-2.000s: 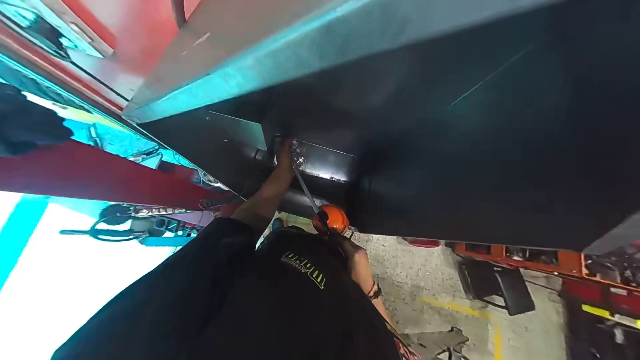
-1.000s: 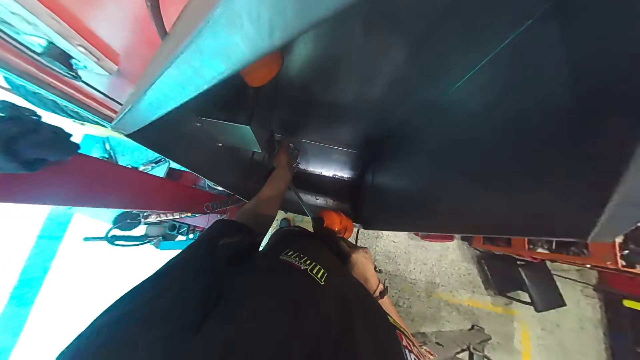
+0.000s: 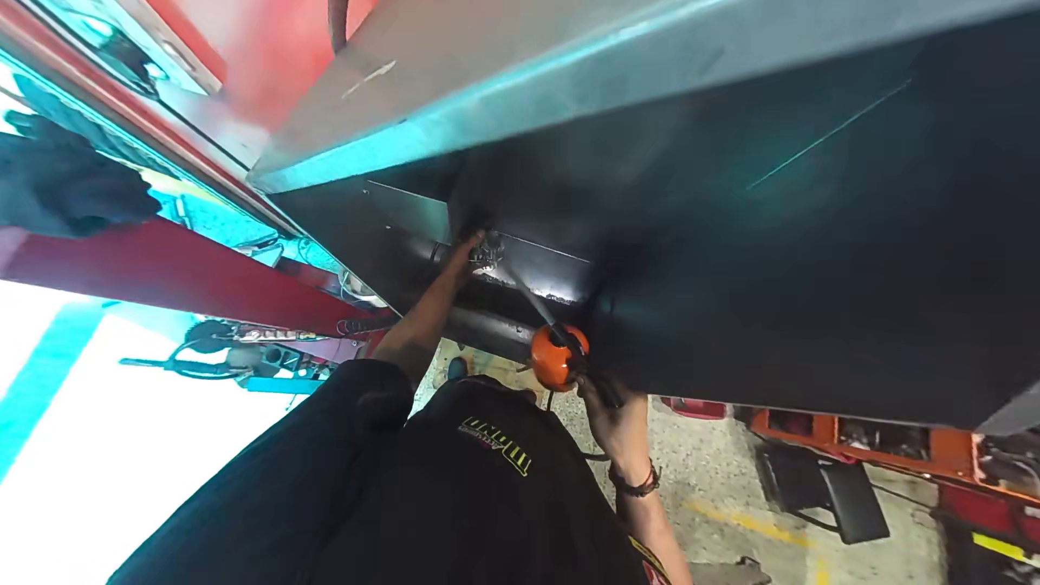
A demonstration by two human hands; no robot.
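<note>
My left hand (image 3: 471, 248) reaches up to a small shiny metal part (image 3: 487, 250) in a recess of a large black panel (image 3: 772, 268). Its fingers touch that part, but their grip is partly hidden. My right hand (image 3: 609, 410), lower and to the right, is closed around the black handle of a long tool (image 3: 532, 296) with a metal shaft. The shaft slants up and left toward the metal part; its tip is hard to make out. A rounded orange object (image 3: 554, 357), perhaps an ear-muff cup, shows beside the shaft, just above my right hand.
A grey metal edge (image 3: 487, 89) crosses above the panel. To the left are a red beam (image 3: 187, 268), a dark glove or cloth (image 3: 73, 183) and equipment with a black hose (image 3: 203, 370). Orange trays with parts (image 3: 881, 435) and a black folded object (image 3: 821, 491) lie at lower right.
The orange shape near the top of the view one second ago is no longer there. More of the tool's shaft and handle shows than one second ago. My left hand remains at the recess.
</note>
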